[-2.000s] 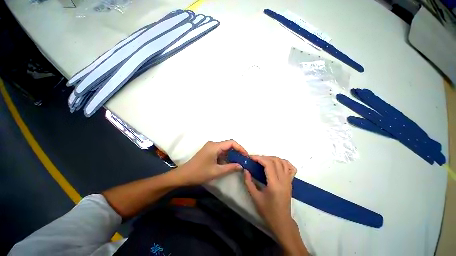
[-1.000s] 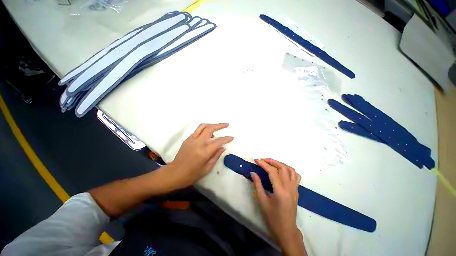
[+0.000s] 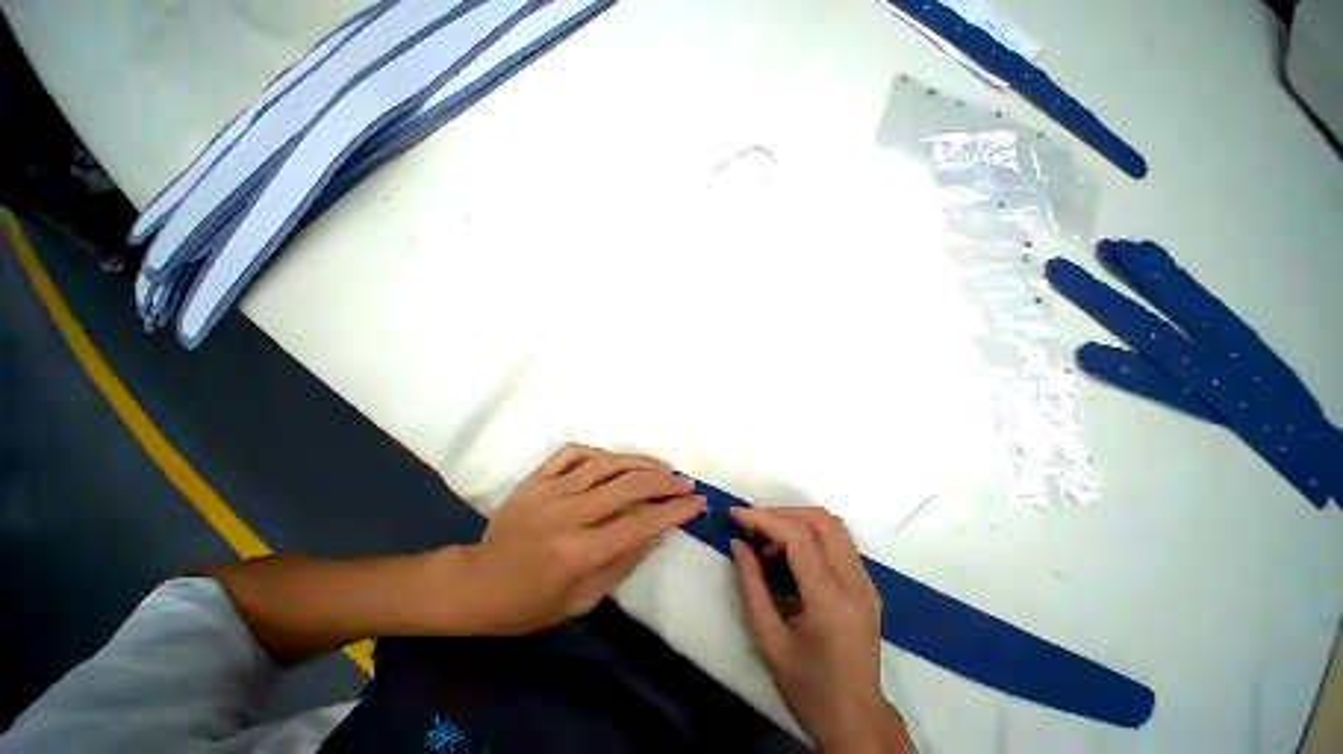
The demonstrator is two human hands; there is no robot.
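A navy strip [image 3: 1002,641] with a rounded end lies face up near the table's front edge, running from my hands to the lower right. My left hand [image 3: 589,530] lies flat over its left end, fingertips on the strip, hiding that end. My right hand [image 3: 810,589] is on the strip just right of it, with thumb and fingers bent together near the surface. A small pale speck shows between the hands. Whether the right fingertips hold something is too small to tell.
White-centred strips [image 3: 346,133] with grey-blue edges are piled upper left. A clear plastic bag [image 3: 1016,309] lies right of centre. Overlapping studded navy strips [image 3: 1222,354] lie at the right, a single one [image 3: 1031,81] at the top. The off-white table [image 3: 589,295] drops to dark floor at the left.
My left hand was lifted off the strip with fingers spread a second ago and now covers its left end. My right hand stays on the strip. The view has shifted closer to the table.
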